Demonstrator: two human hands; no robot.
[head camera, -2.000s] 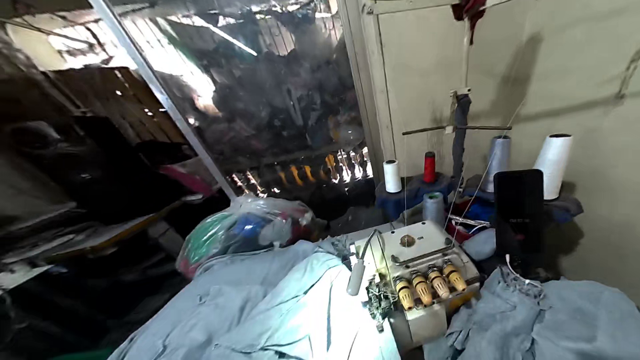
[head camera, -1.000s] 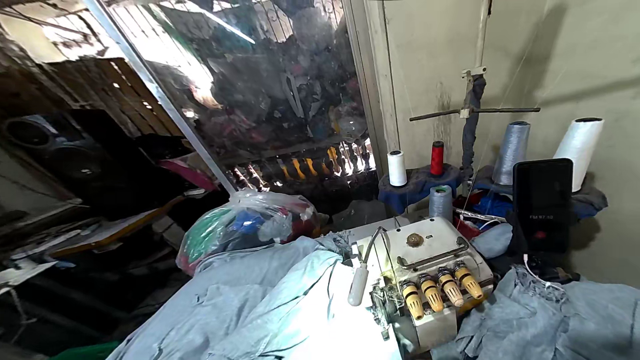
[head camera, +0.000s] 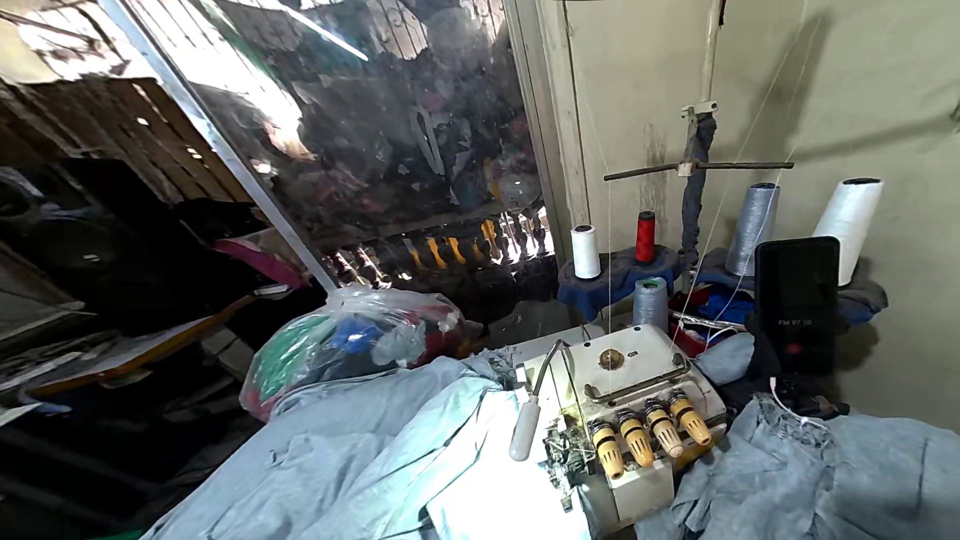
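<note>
Neither of my hands is in the head view. A white overlock sewing machine (head camera: 637, 352) stands at the lower centre right, with several yellow tension knobs (head camera: 634, 437) along its front. A small lamp on a bent neck (head camera: 525, 427) hangs over its left side, by the needle area. Light blue-grey fabric (head camera: 360, 442) lies spread left of the machine, brightly lit beside it. More of such fabric (head camera: 862, 465) is heaped to its right. Threads run up from the machine and the cones behind it.
Behind the machine stand a white thread cone (head camera: 585, 253), a red one (head camera: 645, 237), a grey one (head camera: 752, 229) and a thread stand (head camera: 697, 166). A phone (head camera: 796, 300) is upright at right. A clear plastic bag of coloured cloth (head camera: 352, 341) sits behind the fabric, near a glass pane (head camera: 405, 112).
The view has shifted somewhat since two seconds ago. The machine, the fabric and the bag have not plainly moved.
</note>
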